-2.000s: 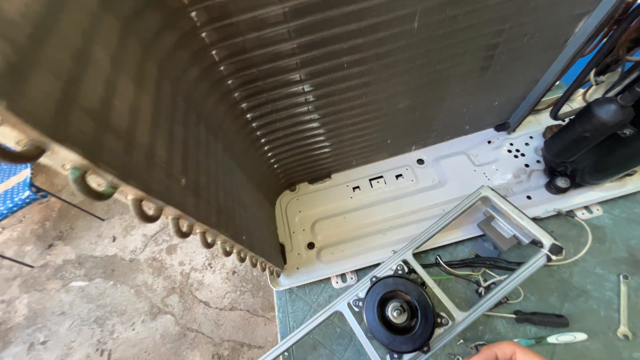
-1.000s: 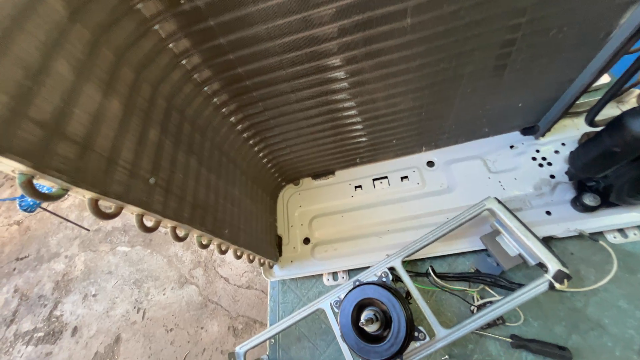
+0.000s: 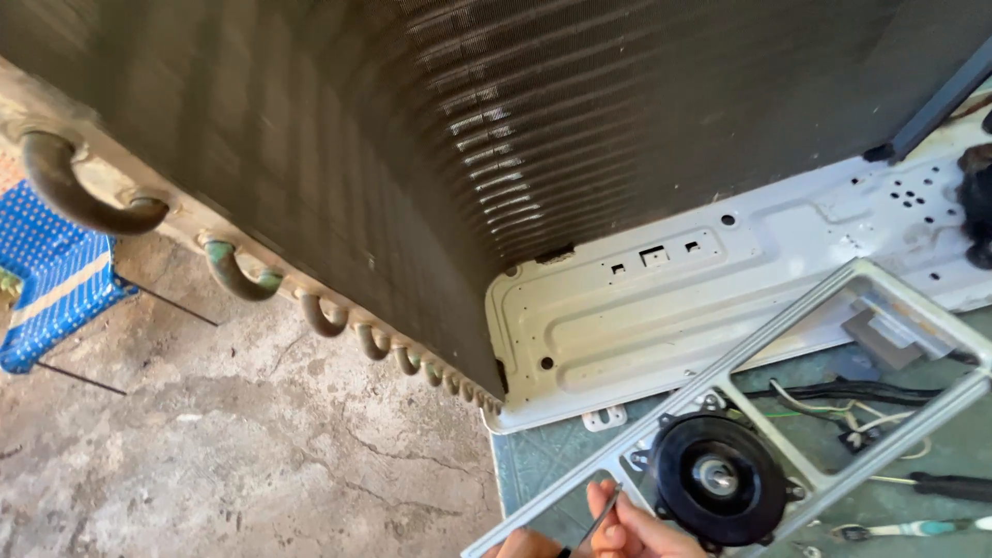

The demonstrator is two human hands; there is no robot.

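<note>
At the bottom edge, my right hand [image 3: 639,531] has its fingers around the thin metal shaft of a screwdriver [image 3: 597,521], whose dark handle end is cut off by the frame. My left hand [image 3: 523,544] shows only in part, beside that handle and over the lower rail of a silver metal motor bracket [image 3: 756,333]; its grip is hidden. A black round fan motor [image 3: 718,479] sits in the bracket, its shaft facing up, just right of my right hand. The bracket slants across the green tabletop [image 3: 542,473], its upper end overlapping the white base pan [image 3: 643,318].
A tall finned condenser coil [image 3: 736,93] with copper bends [image 3: 240,271] stands on the pan. Wires [image 3: 845,395], a black-handled screwdriver [image 3: 953,486] and a toothbrush [image 3: 907,529] lie at right. Left are the concrete floor [image 3: 256,465] and a blue patterned chair [image 3: 62,263].
Both hands, with the slim screwdriver, have come into view at the bottom; a second ago neither showed. Two seconds ago only some fingers showed by the motor.
</note>
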